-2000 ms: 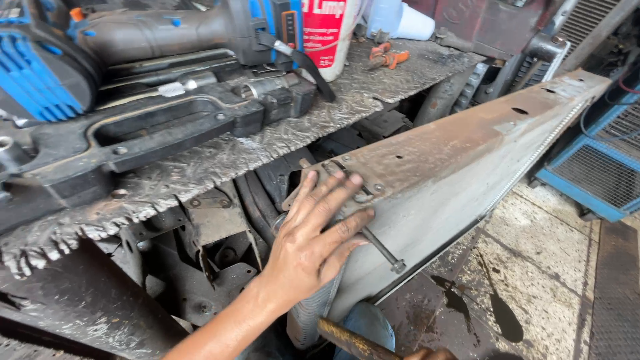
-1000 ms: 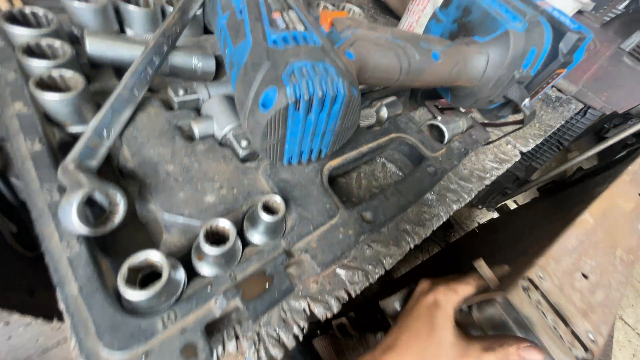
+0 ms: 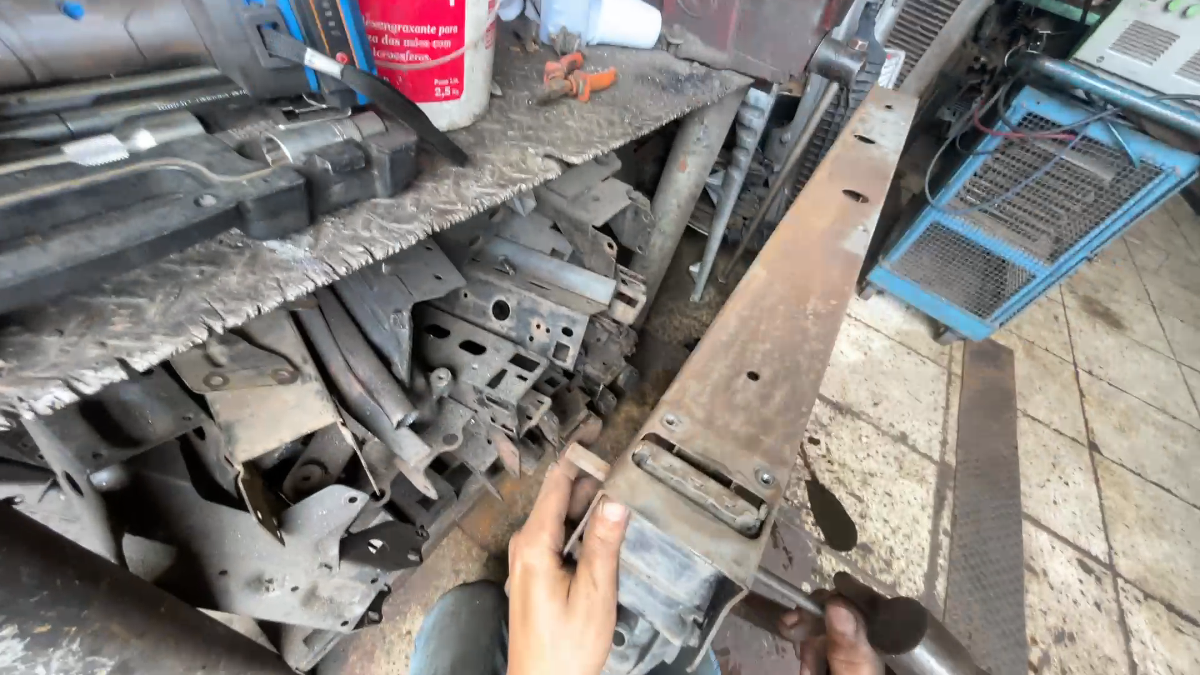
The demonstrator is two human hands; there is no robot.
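A long rusty steel beam runs from the lower middle to the upper right, with a slotted opening near its close end. Under that end sits a dark block-like mount, partly hidden. My left hand grips the left edge of this end, thumb and fingers around a thin metal flange. At the right side, my right hand holds a thin metal rod pointed at the beam's end. A dark cylindrical tool, its kind unclear, lies against that hand; whether it is held too is partly hidden.
A ragged-edged metal bench at the left bears a tool case, a red and white tub and orange-handled pliers. Metal brackets are piled beneath. A blue wheeled cart stands on the tiled floor at the right.
The view has swung from the bench sockets back to the beam. My left hand, spread on the beam's end two seconds ago, now grips its left edge. My right hand with the rod has come into view.
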